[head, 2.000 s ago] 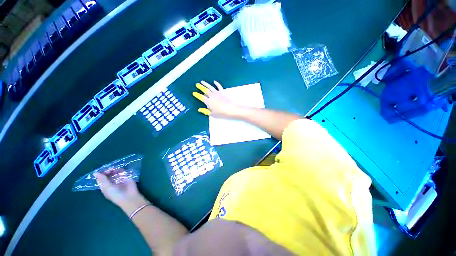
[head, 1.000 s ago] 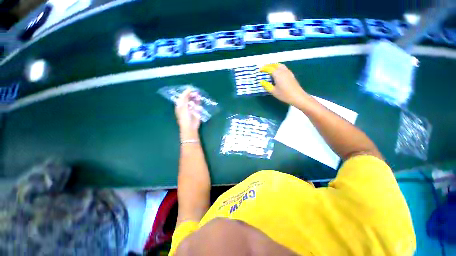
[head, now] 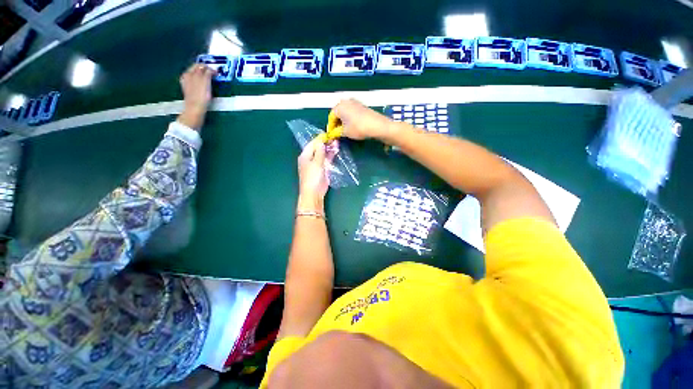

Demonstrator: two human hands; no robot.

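Note:
My left hand [head: 315, 163] holds a shiny clear carrier sheet [head: 345, 166] over the green work surface. My right hand [head: 348, 123], with yellow finger cots [head: 333, 131], meets the left fingertips at the sheet; whether it pinches a white piece is too small to tell. A pad sheet with neat white rows [head: 431, 118] lies by the pale strip, partly behind my right forearm. A crinkled clear sheet of white pieces [head: 400, 217] lies nearer my body. Electronic units [head: 400, 58] stand in a row on the belt beyond the strip.
Another person's patterned sleeve [head: 129, 205] reaches from the left, their hand [head: 197, 85] at a unit. White paper [head: 549, 199] lies under my right arm. A stack of clear packs [head: 637, 140] and a crumpled clear bag [head: 657, 241] lie at the right.
The view has swung. My right hand has moved from the neat pad sheet to my left hand, at the held sheet. The other person's arm has come in at the left.

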